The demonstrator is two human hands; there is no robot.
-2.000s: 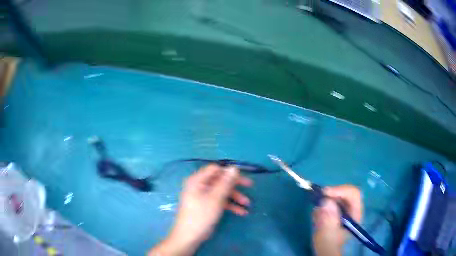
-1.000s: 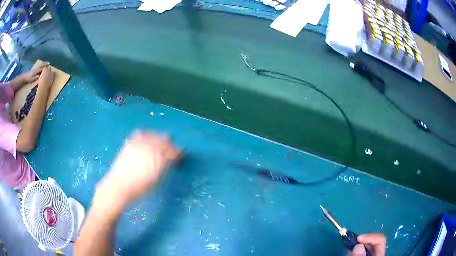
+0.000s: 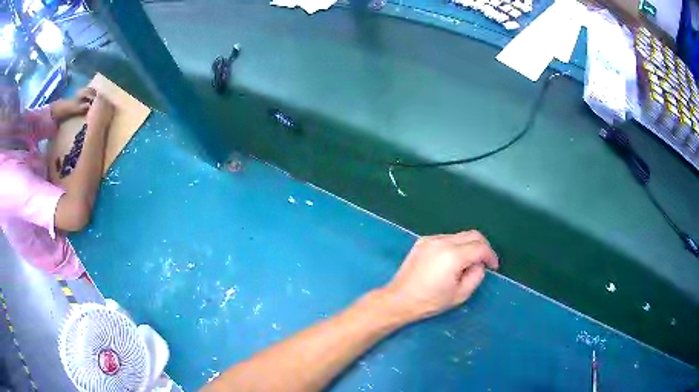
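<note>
My left hand (image 3: 446,269) is over the bench's back edge, with its fingers curled down. No object shows in it; the inside of the fingers is hidden. My right hand is out of the picture. The thin tip of the soldering iron (image 3: 594,373) shows at the bottom right edge. On the raised green strip, a black cable (image 3: 502,147) curves down to pale stripped wire ends (image 3: 397,181). A dark inline controller (image 3: 283,119) and a small coiled cable bundle (image 3: 223,70) lie further left on the strip.
The blue-green bench (image 3: 253,253) has white marks. Another black cable hank (image 3: 630,155) lies at right, near a tray of small parts (image 3: 674,80). White papers (image 3: 546,38) lie behind. A person in pink (image 3: 34,195) and a white fan (image 3: 107,356) are at left.
The cable and controller on the bench are gone from it; a controller and coiled bundle now show on the green strip. My left hand moved right and forward to the edge. My right hand left view.
</note>
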